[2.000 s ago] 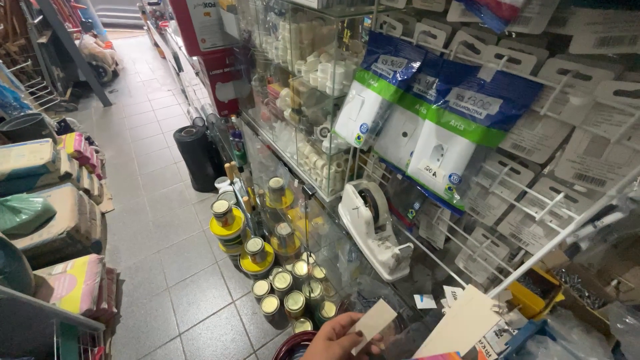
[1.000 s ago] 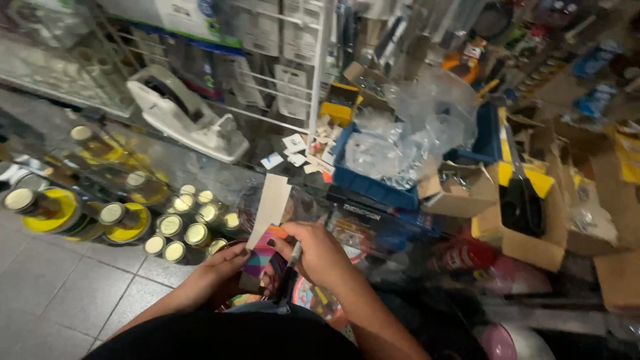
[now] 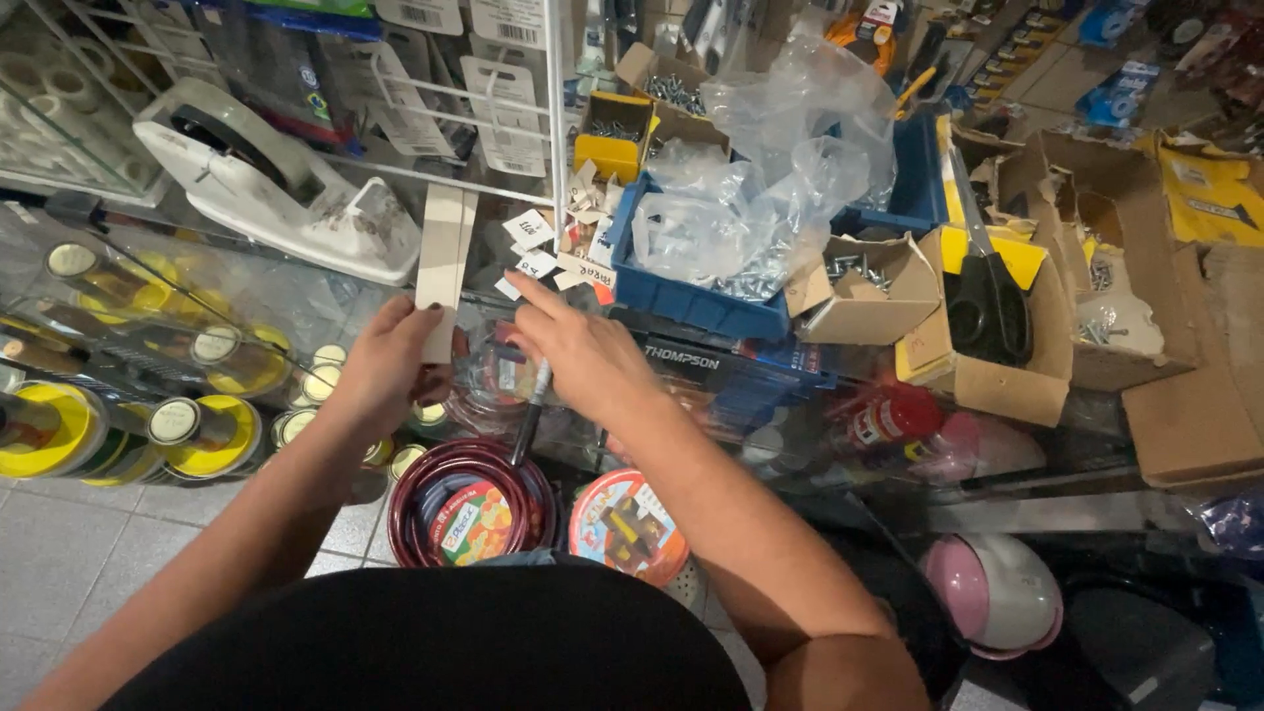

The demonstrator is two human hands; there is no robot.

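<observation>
My left hand (image 3: 395,346) grips the lower end of pale card strips (image 3: 444,262) that stand upright over the glass counter. A marker pen (image 3: 531,420) hangs down from my right hand (image 3: 583,355), held by the lower fingers. The index finger of that hand points at small paper tags with handwriting (image 3: 534,265) lying on the glass. Left of the strips is a white tape dispenser (image 3: 286,183). To the right of the tags stands a blue plastic bin (image 3: 691,296) with clear bags and metal hardware in it.
Open cardboard boxes of screws (image 3: 869,286) stand right of the bin, and black-handled scissors (image 3: 987,296) rest in another box. A white wire rack (image 3: 558,109) rises behind the tags. Coiled dark red hose (image 3: 400,513) lies below my hands. Yellow-lidded cans (image 3: 222,434) are at the left.
The view has swung right since the first frame. My hands have parted from the colourful item they were at one second ago, and my right index finger now extends over the tags.
</observation>
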